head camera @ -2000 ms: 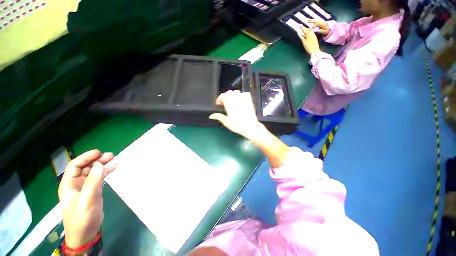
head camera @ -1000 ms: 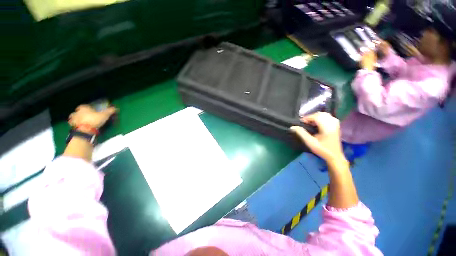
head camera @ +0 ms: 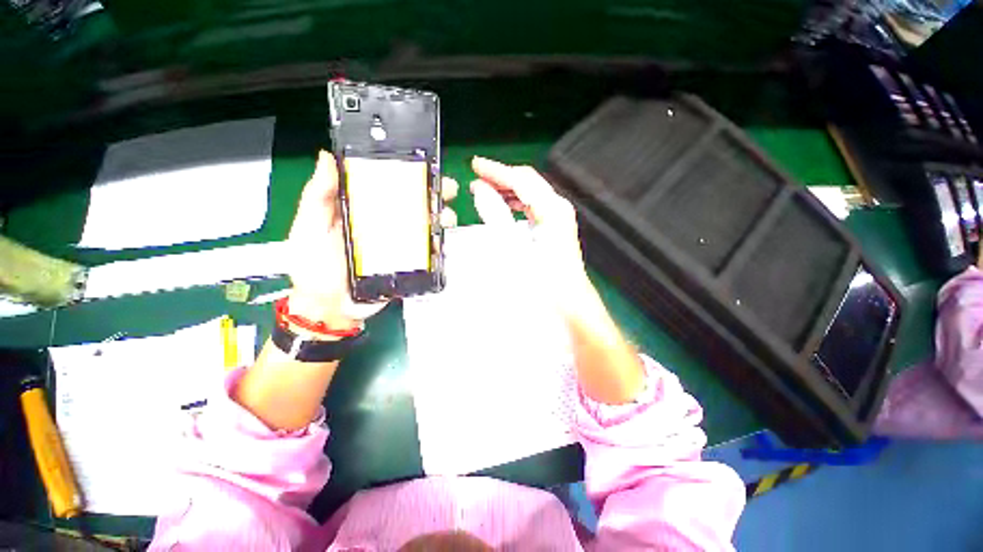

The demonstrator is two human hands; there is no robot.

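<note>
My left hand [head camera: 315, 250] holds a phone assembly [head camera: 388, 205] upright, its open back towards me, showing a white battery area with yellow edges. Its fingers wrap the phone's right side. My right hand [head camera: 536, 232] is empty, fingers apart and slightly curled, to the right of the phone and over the white paper sheet [head camera: 485, 377]. The black foam tray [head camera: 690, 297] lies at the right; a glossy dark phone [head camera: 857, 332] sits in its near right pocket and the other pockets in view hold nothing.
At left are a printed record sheet [head camera: 129, 431], an orange-handled tool [head camera: 51, 447], a white strip [head camera: 183, 272], a small pale-green piece [head camera: 237, 291] and another sheet [head camera: 183, 189]. Another person's pink sleeve [head camera: 959, 334] shows at the right edge.
The view has turned left. My left hand has come from the far left of the bench and now holds a phone. My right hand has left the foam tray and is near the phone, empty.
</note>
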